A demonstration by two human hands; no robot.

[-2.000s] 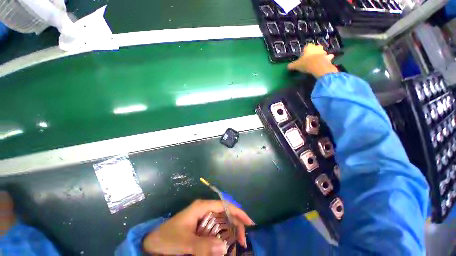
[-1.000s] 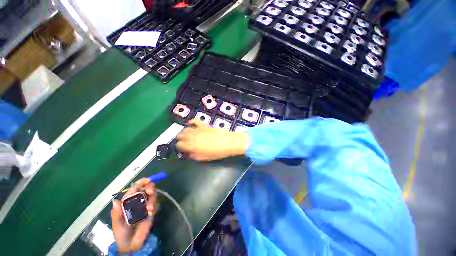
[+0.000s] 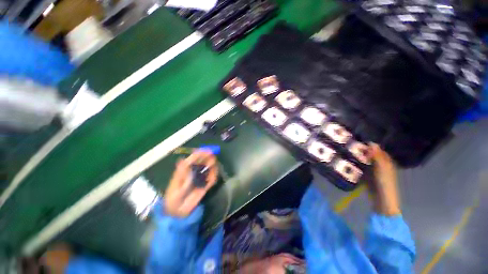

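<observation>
The frame is blurred. My left hand [image 3: 190,182] holds a watch case [image 3: 200,174], dark face up, above the green bench. The corded pen-shaped tool [image 3: 210,149], with a blue grip and yellow section, is in the same hand, its thin cable curving down to the bench edge. My right hand [image 3: 381,174] is at the near right end of the black component tray [image 3: 299,64], its fingers touching a watch case [image 3: 360,153] in the end pocket area; whether they grip it is unclear. Two rows of rose-gold cases lie in the tray.
Small dark housings [image 3: 228,134] lie on the bench left of the tray. A clear zip bag [image 3: 140,196] lies near my left forearm. The green conveyor [image 3: 155,109] runs behind, with black trays [image 3: 235,24] beyond it. A filled tray [image 3: 428,32] is at upper right. Another person's hand [image 3: 56,258] shows at lower left.
The view has turned and shifted. My right hand has moved from the small housings beside the tray to the tray's near right end. My left hand still holds the case and tool.
</observation>
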